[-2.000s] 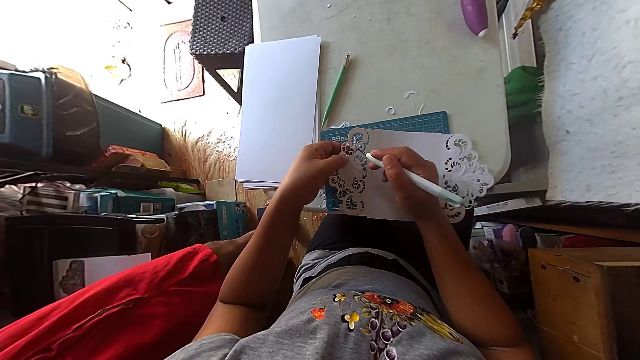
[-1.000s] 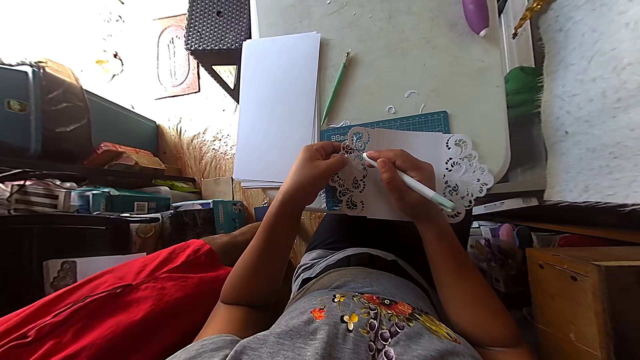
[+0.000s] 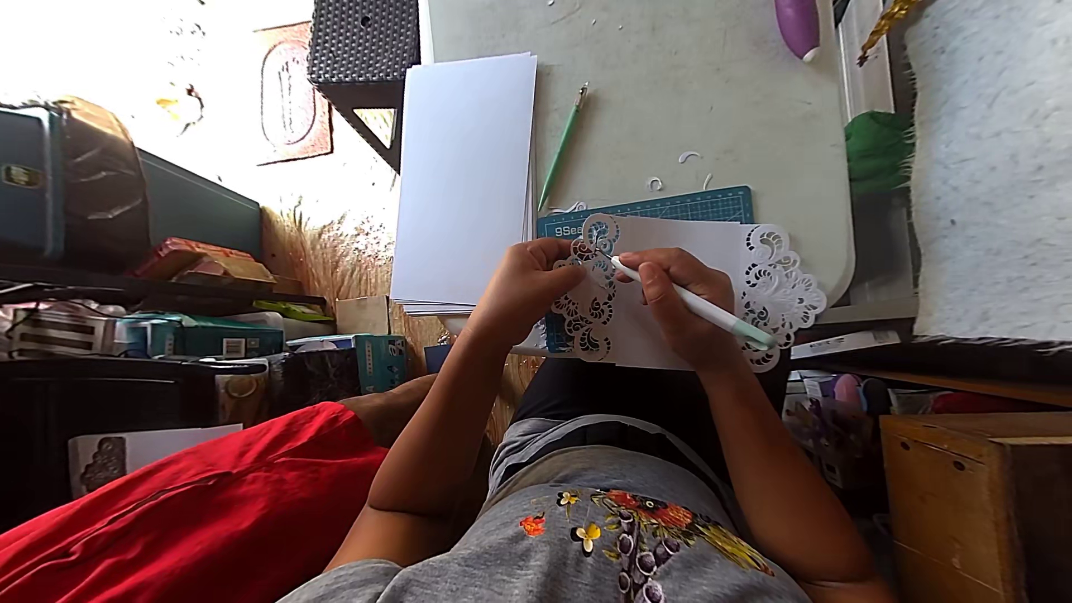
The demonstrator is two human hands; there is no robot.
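Observation:
White paper with lacy cut-out scrolls at both ends (image 3: 645, 335) lies partly over a teal cutting mat (image 3: 703, 203) near the table's front edge. My left hand (image 3: 532, 280) pinches the left lace border between thumb and fingers. In my right hand (image 3: 682, 301) is a white pen-shaped craft knife with a pale green end (image 3: 712, 314), its thin tip at the cut-outs beside my left fingers. Small curved paper scraps (image 3: 655, 183) rest just beyond the mat.
A stack of white paper (image 3: 469, 176) stands left of the mat, with a green pencil (image 3: 564, 146) beside it. A purple object (image 3: 797, 29) sits at the table's far right. A black woven-pattern stool (image 3: 366, 42) adjoins the left edge. Someone's red-clothed leg (image 3: 251, 477) is at lower left.
The rear end of the craft knife has tilted a little in my right hand. My left hand keeps its pinch on the lace border.

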